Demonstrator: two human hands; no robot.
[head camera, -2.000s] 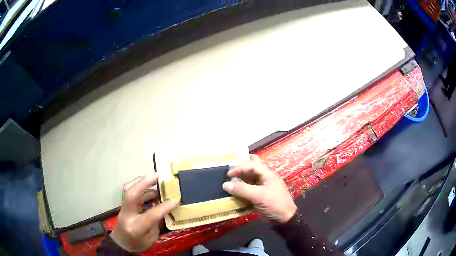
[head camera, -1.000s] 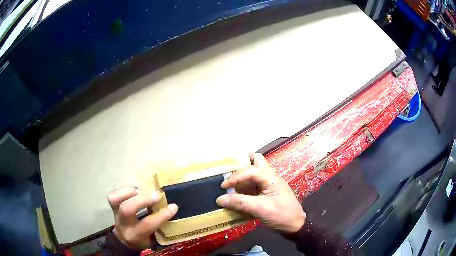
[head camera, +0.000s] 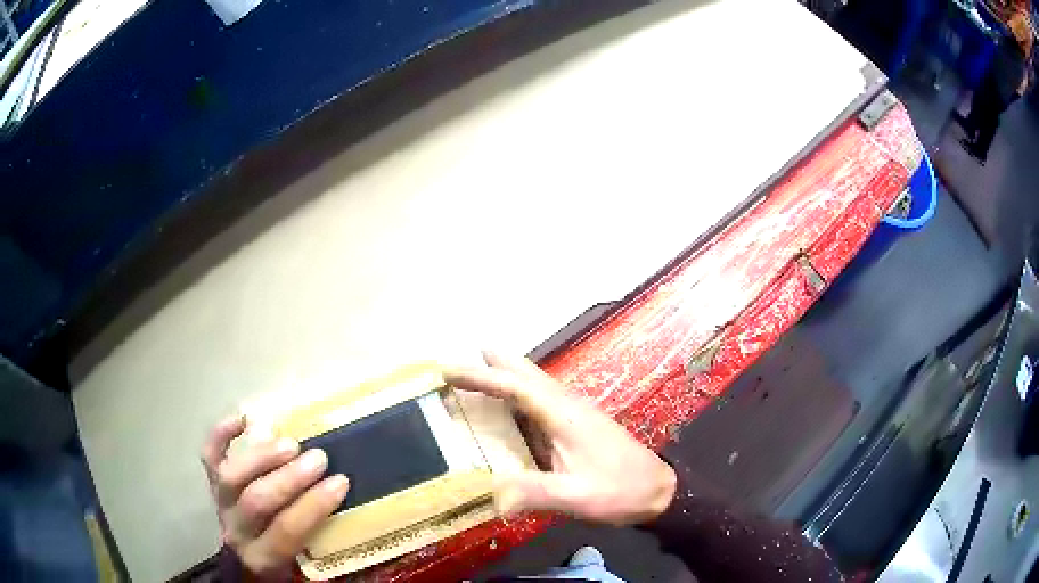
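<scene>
A tan-yellow rectangular cutting die (head camera: 427, 503) with a pale centre is held at the near edge of the beige board. A flat black rectangular piece (head camera: 382, 453) lies on it, tilted with the die. My left hand (head camera: 268, 495) holds the die's left end, with fingertips on the black piece's left edge. My right hand (head camera: 570, 456) is at the die's right end, thumb and fingers spread around its corners; the thumb touches the near right corner. The pale strip right of the black piece is uncovered.
The beige board (head camera: 456, 205) stretches to the upper right before a dark blue machine body (head camera: 205, 125). Its front edge is red and film-wrapped (head camera: 729, 285). A blue tub (head camera: 917, 194) stands beyond the right end. A person's dark-clothed legs (head camera: 989, 108) show at the upper right.
The die and both hands have moved left and the die is more tilted. My right fingers have left the black piece for the die's right end. My left fingers reach further over the piece.
</scene>
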